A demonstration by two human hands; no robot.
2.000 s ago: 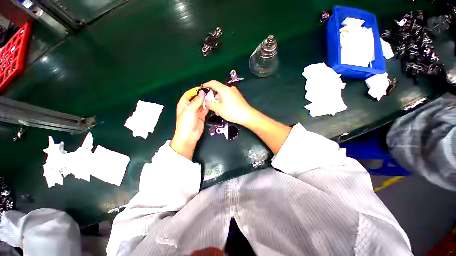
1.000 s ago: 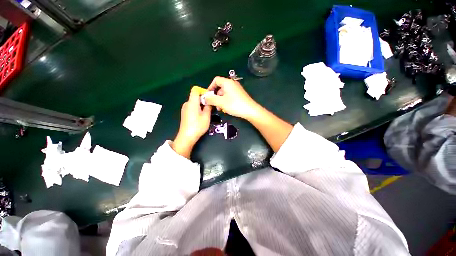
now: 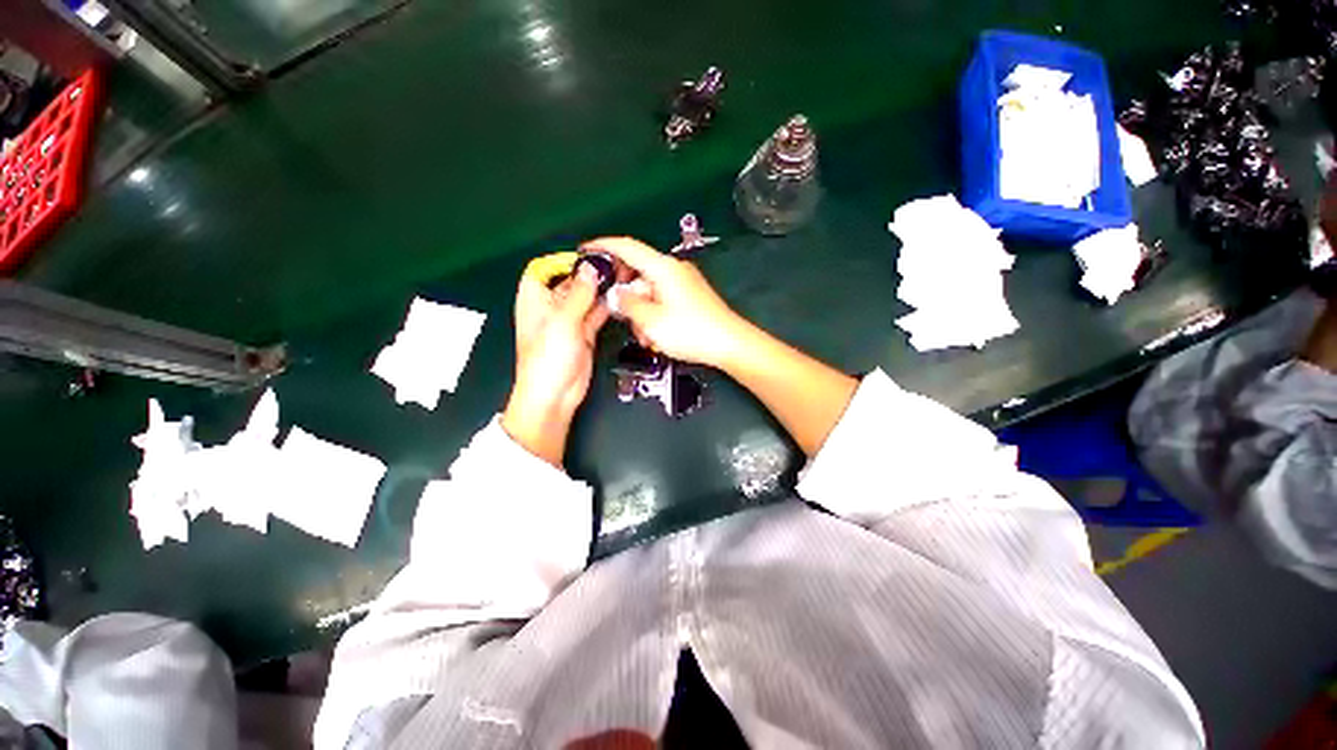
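Observation:
My left hand [image 3: 554, 340], with a yellow finger cot [image 3: 546, 270] on a fingertip, holds a small dark glossy workpiece [image 3: 597, 270] between its fingers. My right hand [image 3: 669, 305] meets it from the right and pinches a small white wipe [image 3: 622, 298] against or close to the workpiece. The fingers hide part of both. Another dark workpiece with silvery-pink tabs [image 3: 663, 385] lies on the green surface just below my hands. A smaller one [image 3: 694, 233] lies just beyond my right hand.
A clear conical bottle [image 3: 779, 183] stands beyond my right hand. White wipes lie left [image 3: 430, 350] and right [image 3: 950, 274]. A blue bin [image 3: 1044, 220] holds wipes, with a dark heap [image 3: 1229, 144] beside it. A workpiece [image 3: 695, 106] lies farther back. Other people's sleeves show at both sides.
The dark workpiece between my fingers shows more clearly than a second ago, when fingers and wipe covered it. The far single workpiece has shifted steadily right along the surface.

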